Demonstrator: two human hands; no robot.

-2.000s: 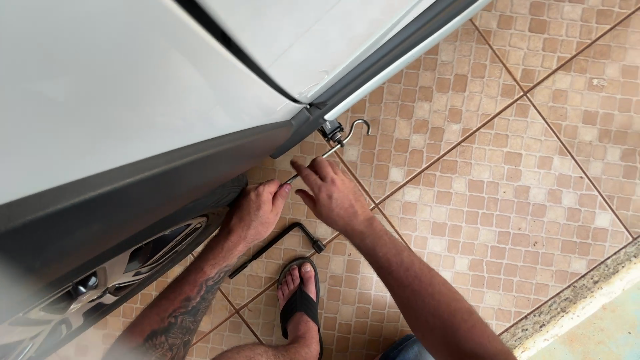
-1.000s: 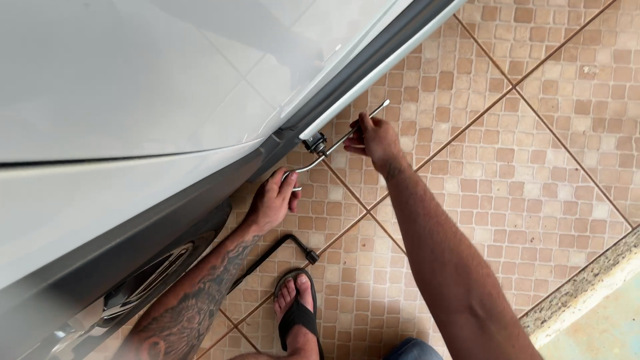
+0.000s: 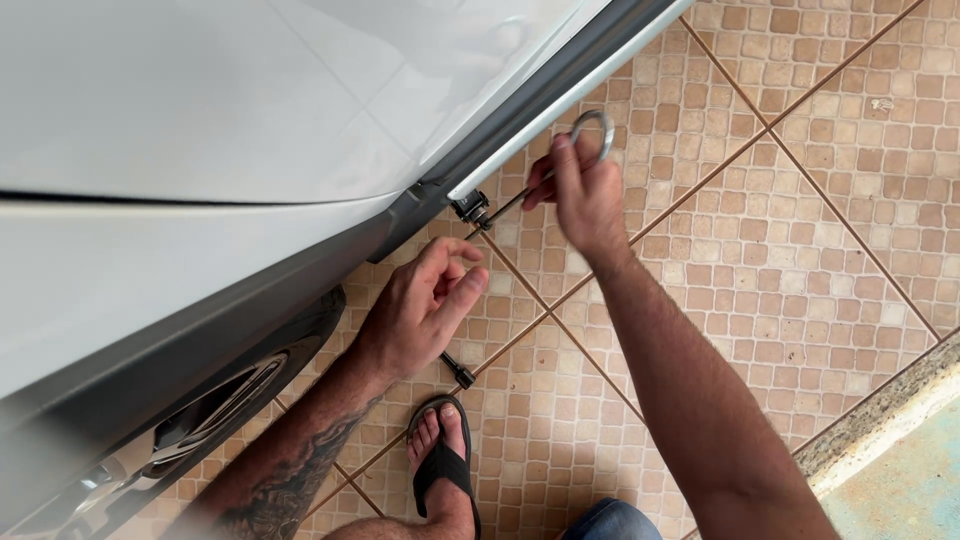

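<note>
A car jack (image 3: 472, 210), only its end showing, pokes out from under the sill of a white car (image 3: 225, 97). A thin metal crank rod (image 3: 508, 208) with a hooked end passes through the jack's eye. My right hand (image 3: 585, 191) grips the rod just below its hook, to the right of the jack. Nearer to me, my left hand (image 3: 427, 304) is beside the rod's other end with fingers partly curled and thumb apart; whether a fingertip touches the rod is not clear. Beneath that hand a black lug wrench (image 3: 457, 370) lies on the floor, mostly hidden.
The car's wheel (image 3: 217, 412) stands at the lower left, under dark plastic trim. My sandalled foot (image 3: 442, 457) rests on the tiled floor close to the lug wrench. A stone edge (image 3: 885, 401) crosses the lower right corner.
The rod's hook, by my left hand a second ago, is now up by my right hand. My left hand has let go of that hooked end. The lug wrench is now more covered by my left hand.
</note>
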